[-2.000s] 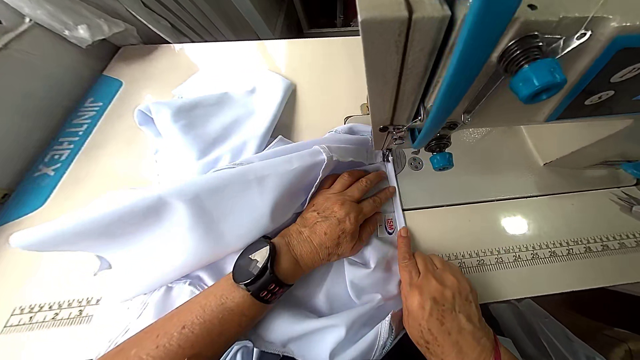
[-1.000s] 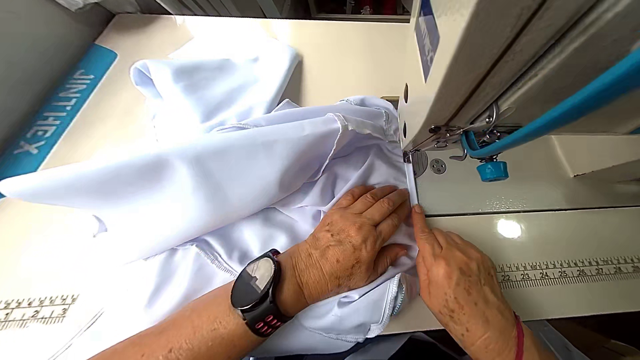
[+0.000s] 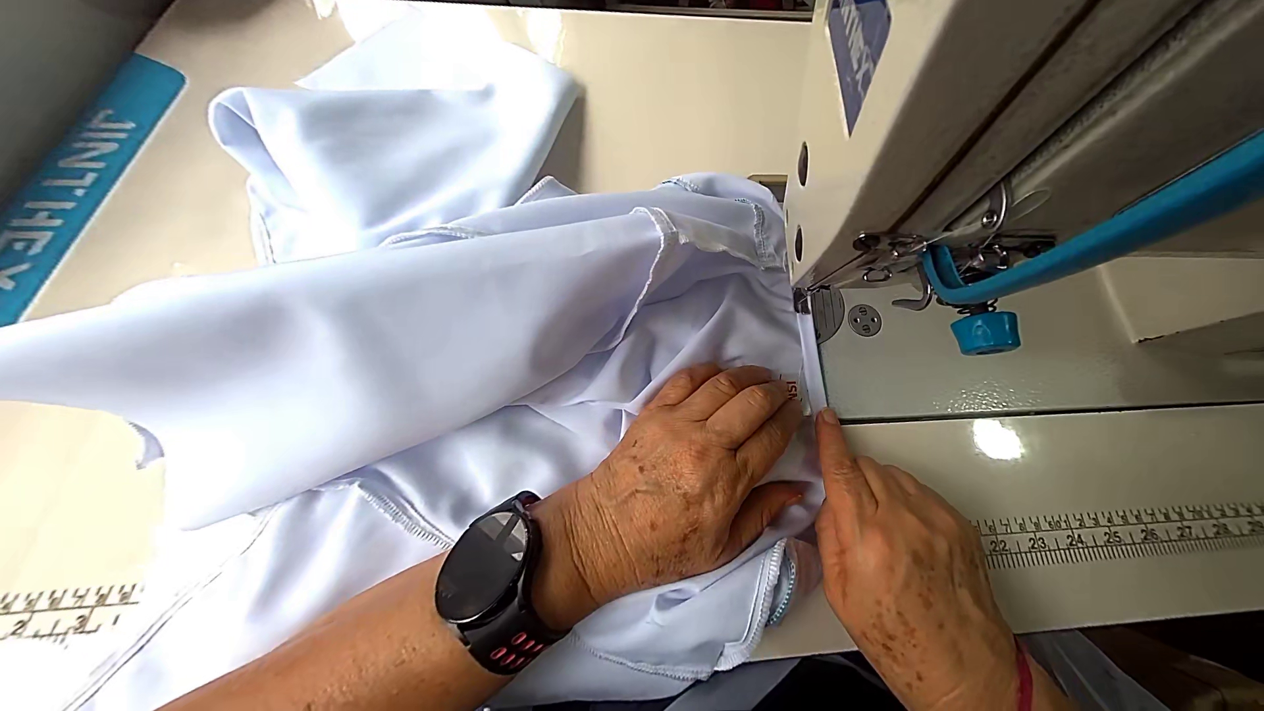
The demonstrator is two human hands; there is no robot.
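A pale white-blue garment (image 3: 395,346) with overlocked seams lies in folds over the sewing machine bed. Its narrow folded edge (image 3: 812,360) runs under the presser foot (image 3: 802,299). My left hand (image 3: 691,464), with a black watch at the wrist, rests flat on the cloth beside that edge, its fingertips partly covering a small printed label (image 3: 792,388). My right hand (image 3: 889,553) has its index fingertip on the folded edge below the foot; its other fingers are curled, and whether they pinch cloth is hidden.
The sewing machine head (image 3: 918,128) rises at the upper right, with a blue guard (image 3: 1106,237) and blue knob (image 3: 986,332). A ruler strip (image 3: 1116,533) lies along the table's near right. More folded cloth (image 3: 395,148) is at the back left.
The view has shifted, showing the machine head from another angle. The small label, uncovered two seconds ago, is now partly under my left fingers.
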